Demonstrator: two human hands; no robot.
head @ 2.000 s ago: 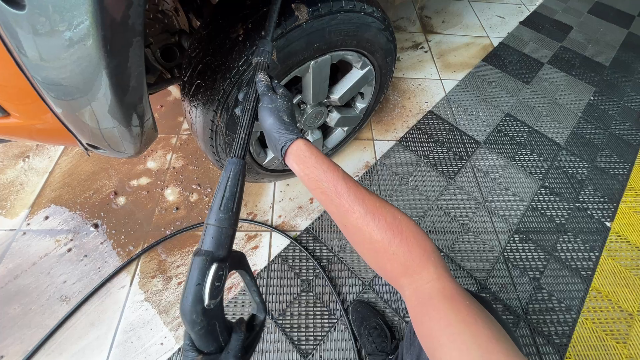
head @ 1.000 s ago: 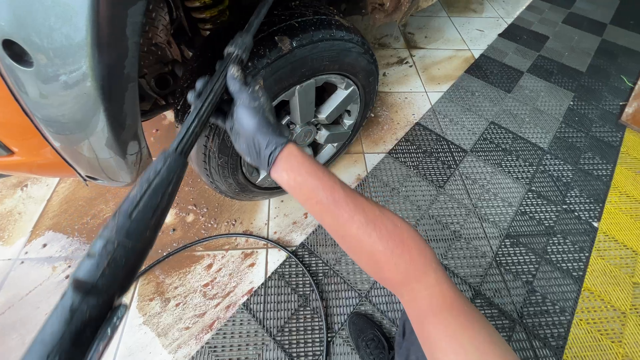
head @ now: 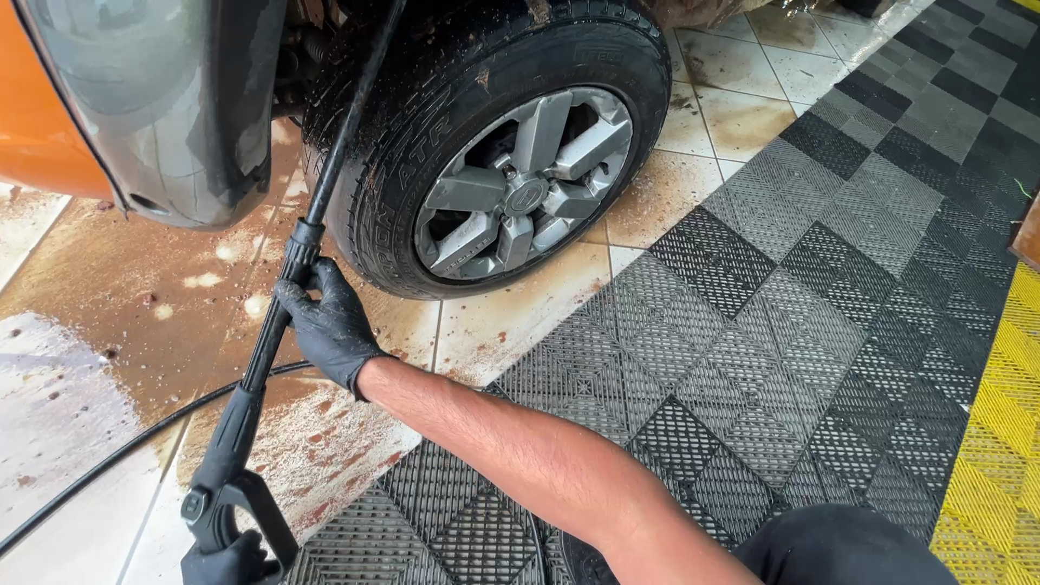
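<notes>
A black pressure washer gun (head: 236,422) with a long lance runs from the lower left up to the wheel arch. My left hand (head: 227,561), in a black glove, grips its trigger handle at the bottom edge; part of that hand is cut off. Farther up, my right hand (head: 329,325), also black-gloved, closes around the ribbed lance grip below the collar. The lance passes in front of the left part of a wet black tire (head: 390,179) with a grey alloy wheel (head: 524,195). Its tip is out of view at the top.
An orange vehicle body (head: 49,122) with a grey bumper corner (head: 171,106) is at upper left. Brown mud and grit cover the white floor tiles (head: 138,301). A black hose (head: 106,463) crosses them. Black and grey grating tiles (head: 731,325) lie right, bordered by yellow ones (head: 999,422).
The gun has swung about, its rear end now back at lower left after crossing close before the view. My right hand has moved lower and left, away from in front of the wheel.
</notes>
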